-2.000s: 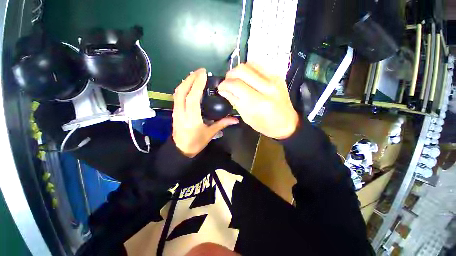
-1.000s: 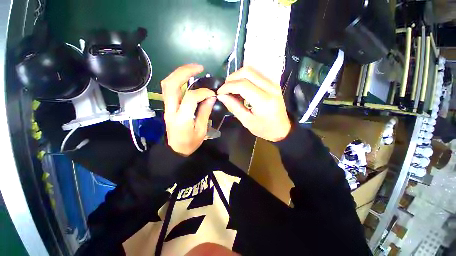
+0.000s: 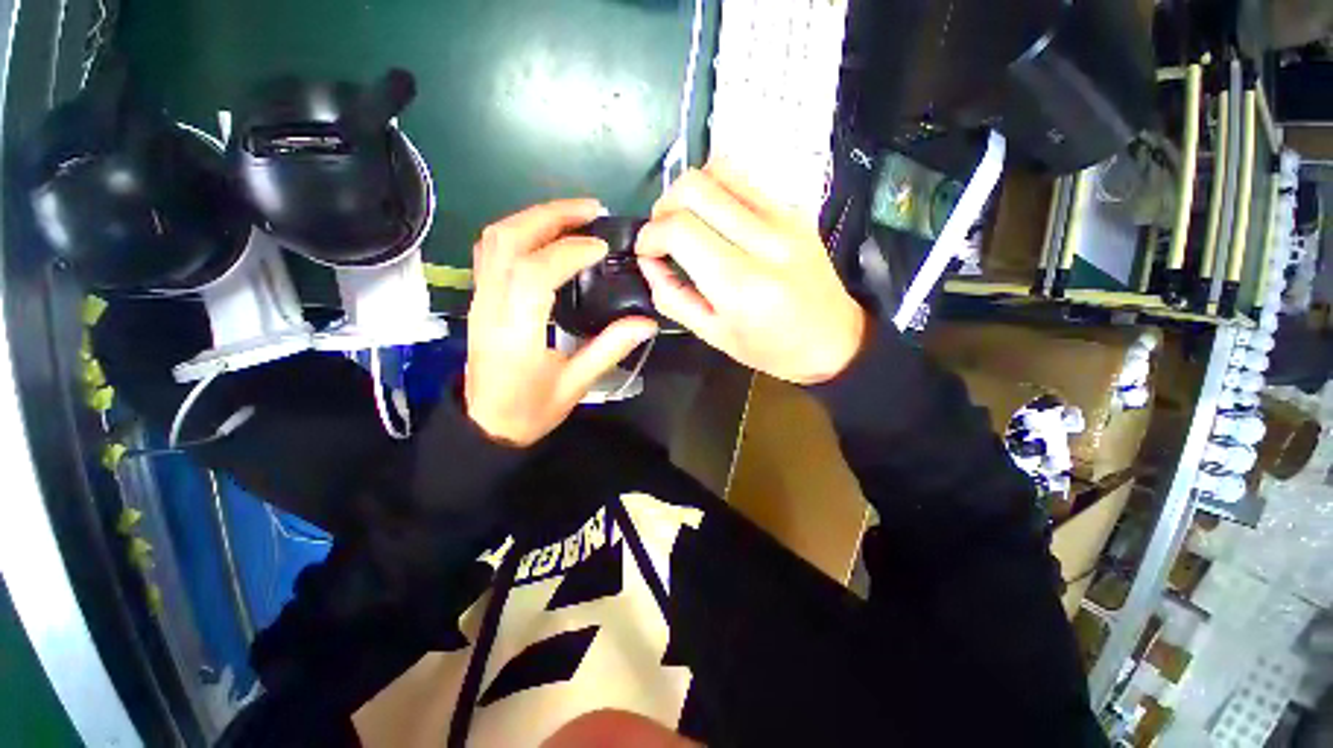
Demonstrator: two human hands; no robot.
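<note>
A security camera with a glossy black ball head (image 3: 602, 292) is between my two hands in the middle of the view. Part of its white base shows below the ball. My left hand (image 3: 529, 325) grips the ball from the left, thumb below and fingers on top. My right hand (image 3: 749, 278) is on the ball's upper right side with fingers bent against it; its fingertips partly hide the surface. Two more cameras with black balls stand at the left, one (image 3: 333, 176) nearer to me and one (image 3: 139, 212) farther left, with white feet and pigtail cables.
A white keyboard (image 3: 775, 102) lies beyond my right hand on the green bench (image 3: 556, 88). A bulky black box (image 3: 1089, 95) with a white label strip (image 3: 958, 227) is right of it. A cardboard carton (image 3: 1023, 365) with black-and-white cameras stands at the lower right.
My fingertips met over the ball a second ago; now they are apart, with my left thumb below the ball and my right fingers at its upper right. The ball shows more.
</note>
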